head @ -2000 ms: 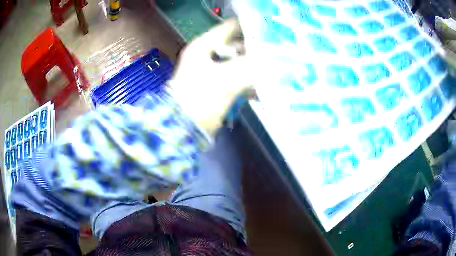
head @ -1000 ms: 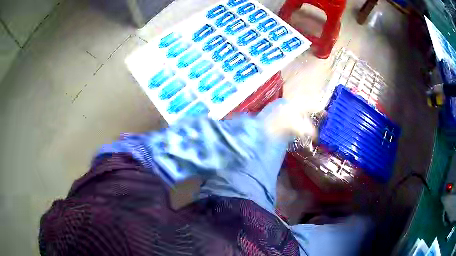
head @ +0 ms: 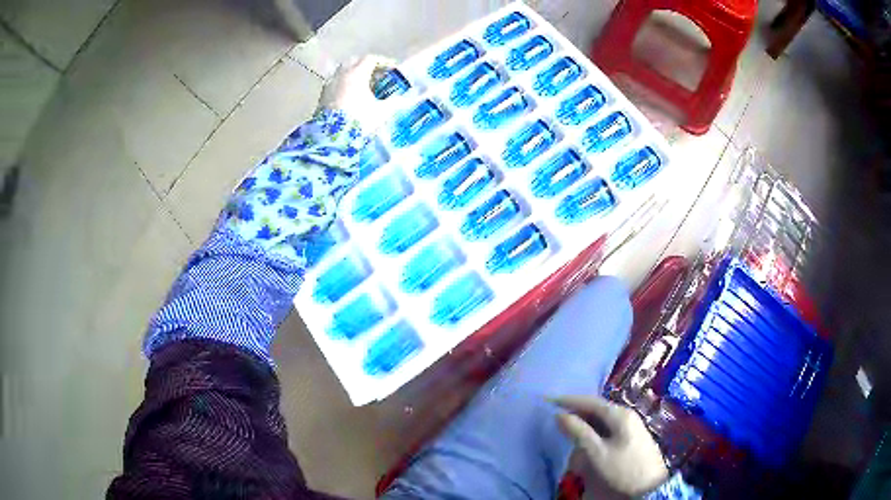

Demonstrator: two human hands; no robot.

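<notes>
A white blister tray [head: 332,376] lies at centre with rows of blue see-through units. Two rows at its upper right hold darker units with pale slim cores; a third such row runs down the middle. The lower-left rows look paler and flatter. My left hand [head: 354,90] is at the tray's far left edge, its fingers closed around a dark blue unit [head: 393,84] at the head of the third row. My right hand [head: 617,447] is over my lap at the bottom, thumb and fingers apart, with nothing visible in it.
A red stool [head: 718,59] stands at the upper right. Red plastic shows under the white tray. A deep-blue ribbed tray [head: 752,366] lies at right on shiny clear trays [head: 782,210]. A dark green edge is at the lower right corner.
The view has swung left from the bench to the white tray. My left hand has reached to the tray's far left edge, and a dark unit now shows there. My right hand has come into view.
</notes>
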